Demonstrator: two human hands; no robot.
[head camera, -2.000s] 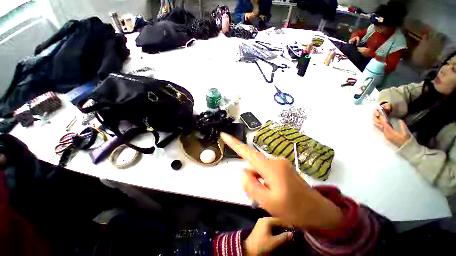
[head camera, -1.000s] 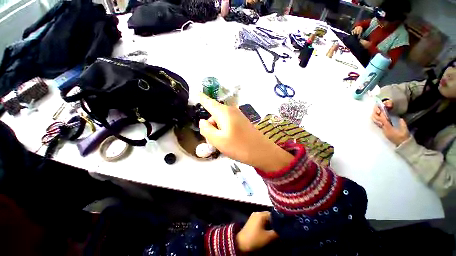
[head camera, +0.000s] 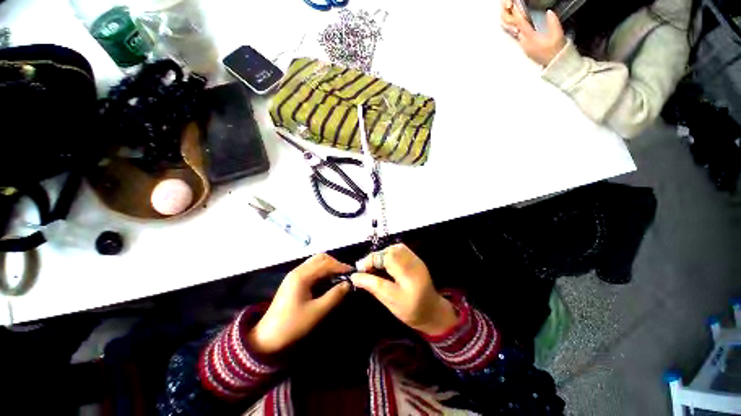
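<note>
My left hand (head camera: 302, 302) and my right hand (head camera: 402, 291) meet at the table's front edge, fingertips pinching a small dark piece of black beaded trim (head camera: 344, 279). Whether a needle is held cannot be told. A white tape (head camera: 365, 134) and a thin beaded string (head camera: 381, 206) run from the striped pouch (head camera: 349, 110) down to my fingers. Large black-handled scissors (head camera: 337, 185) lie under the tape. Small pale thread snips (head camera: 279, 220) lie to their left.
A tan basket (head camera: 195, 158) holds a pale pink ball (head camera: 171, 197) and a black glossy heap (head camera: 150, 106). A black bag (head camera: 45, 106) is at left. A small device (head camera: 253, 69) lies behind. Another person's hand (head camera: 532, 34) is at upper right. Black cloth (head camera: 605, 231) hangs right.
The view has tilted down and closer. My right hand has come back from pointing over the basket to meet my left hand. Both hands now hold the dark piece at the table edge.
</note>
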